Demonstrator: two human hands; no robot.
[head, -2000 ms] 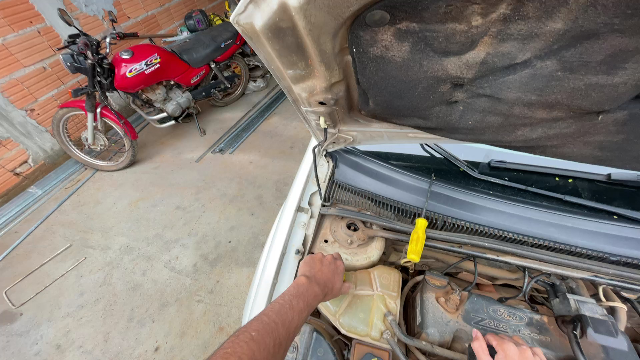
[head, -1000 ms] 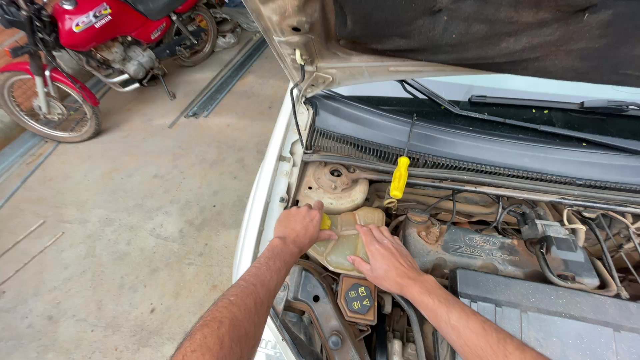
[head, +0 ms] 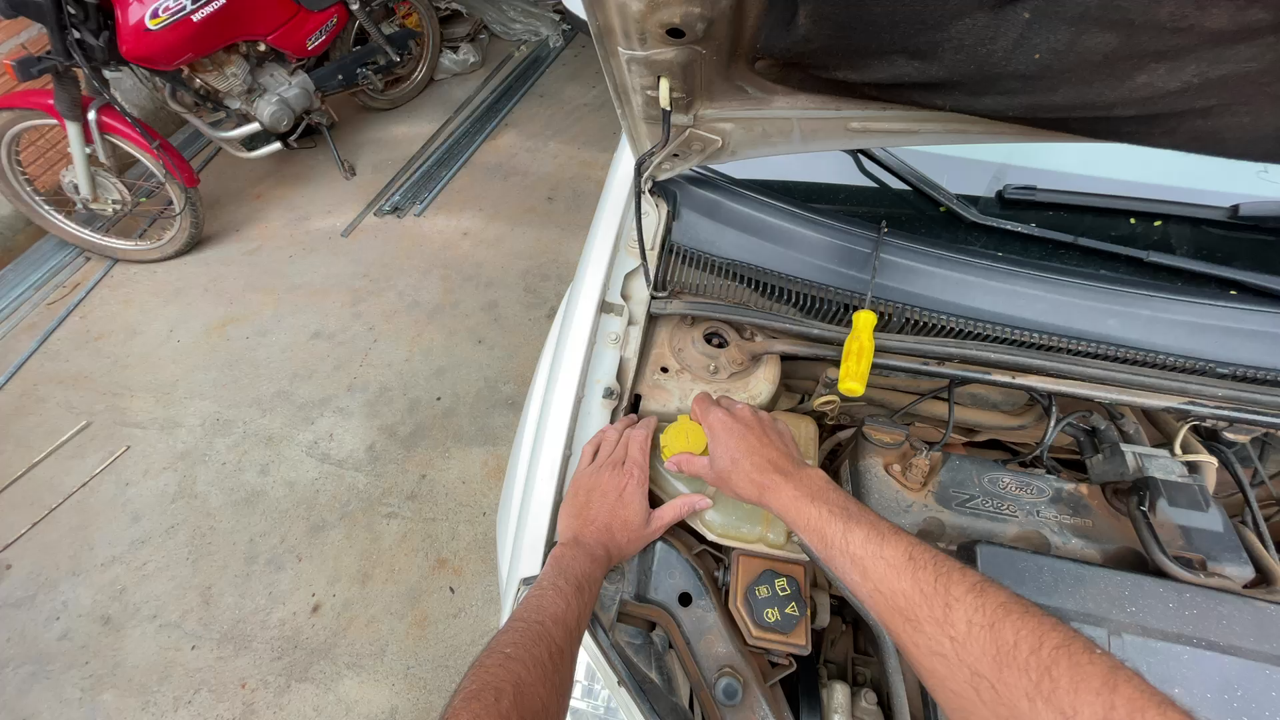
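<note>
A yellow cap (head: pixel 684 439) sits on the translucent coolant expansion tank (head: pixel 745 522) in the car's engine bay. My right hand (head: pixel 742 448) has its fingers and thumb at the right side of this cap. Against the tank's left side rests my left hand (head: pixel 618 490), fingers spread a little, thumb reaching over the tank. A screwdriver with a yellow handle (head: pixel 857 353) lies on the cowl, behind and to the right of the tank. In front of the tank is a small reservoir with a black cap (head: pixel 774 601).
The raised hood (head: pixel 740 90) hangs over the cowl and wiper arms. To the right lies the Ford engine cover (head: pixel 1000 500). A white fender (head: pixel 560 400) borders the bay. On the concrete floor stand a red motorcycle (head: pixel 230 40) and metal profiles (head: pixel 460 130).
My right hand has moved left across the tank to the yellow cap. My left hand, over the cap one second ago, is now at the tank's left side, and the cap shows.
</note>
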